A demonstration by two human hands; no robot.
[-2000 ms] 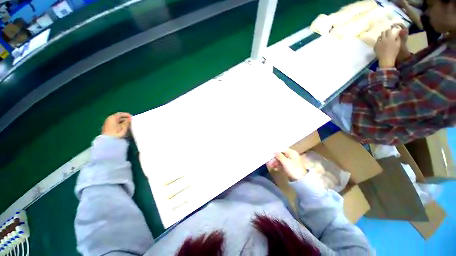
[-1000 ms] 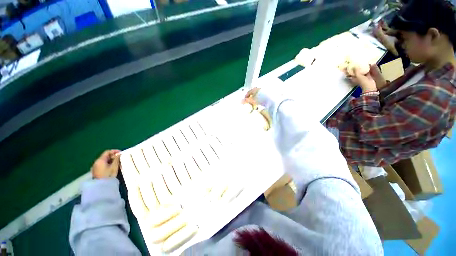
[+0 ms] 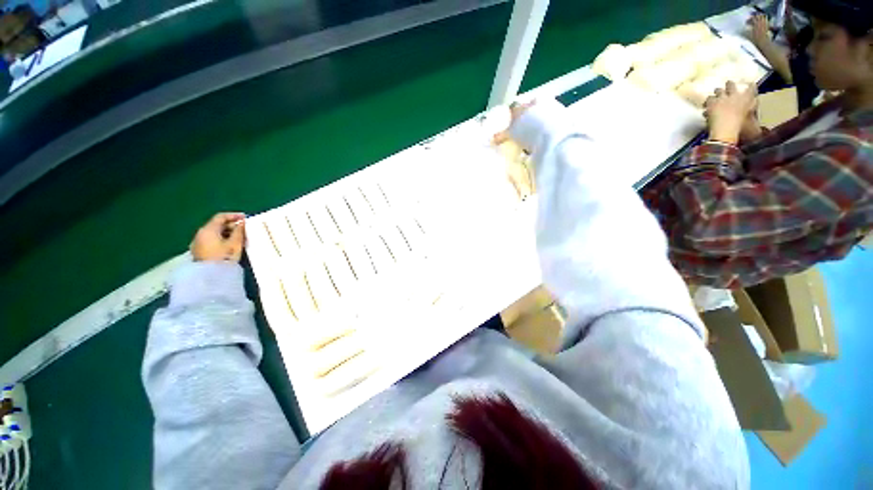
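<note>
A large white slotted sheet (image 3: 402, 287) lies on the bench in front of me, with rows of short dark and yellowish slits at its left and middle. My left hand (image 3: 220, 237) pinches its far left corner. My right hand (image 3: 514, 124) is at the sheet's far right part, near the white upright; its fingers are small and partly washed out, so its grip cannot be told. Cream pieces (image 3: 520, 170) show beside my right sleeve, just below that hand.
A green belt (image 3: 287, 134) runs beyond a pale rail with a white upright (image 3: 520, 48). At right, a person in a checked shirt (image 3: 766, 201) handles cream pieces (image 3: 684, 59) by a second white board (image 3: 632, 124). Cartons (image 3: 799, 311) stand below. Striped bodies (image 3: 11, 421) lie bottom left.
Two seconds ago my right hand was at the sheet's near edge; now it is at the far right. Rows of slits now show. Since one second ago the sheet and both hands appear higher in view.
</note>
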